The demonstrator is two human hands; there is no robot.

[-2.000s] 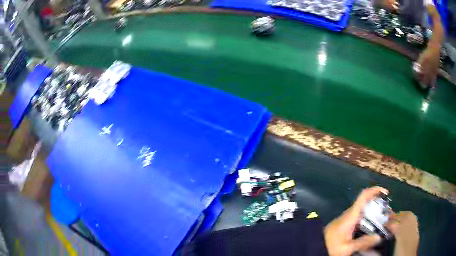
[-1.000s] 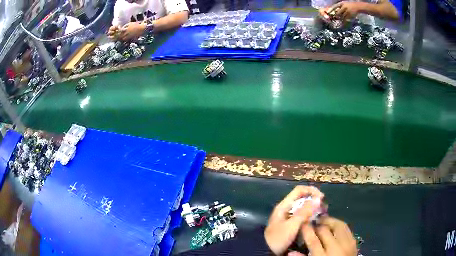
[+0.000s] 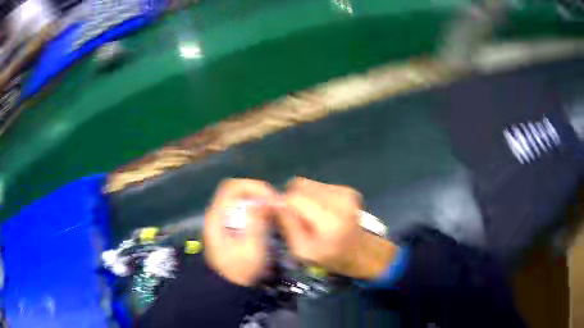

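Note:
My left hand (image 3: 240, 230) and my right hand (image 3: 323, 224) are close together over the dark bench, both blurred. My left hand is closed around a small white part (image 3: 236, 216), mostly hidden by the fingers. My right hand's fingers meet the left hand's fingertips at this part; whether they grip it cannot be told. A white piece (image 3: 373, 223) shows at the outer side of my right hand. Wired units (image 3: 144, 259) with white, yellow and green parts lie left of my left hand. More blurred parts (image 3: 298, 282) lie below the hands.
Blue plastic sheets (image 3: 54, 250) lie at the left. The green conveyor belt (image 3: 256, 70) runs behind a worn edge rail (image 3: 288, 115), with a blurred unit (image 3: 110, 52) on it. A black mat with white lettering (image 3: 533, 138) is at the right, and a brown cardboard box (image 3: 576, 282) at the lower right.
The view has swung right and tilted, so the blue sheets sit farther left and the mat shows more. The hands remain together, with the right sleeve and blue wristband now visible.

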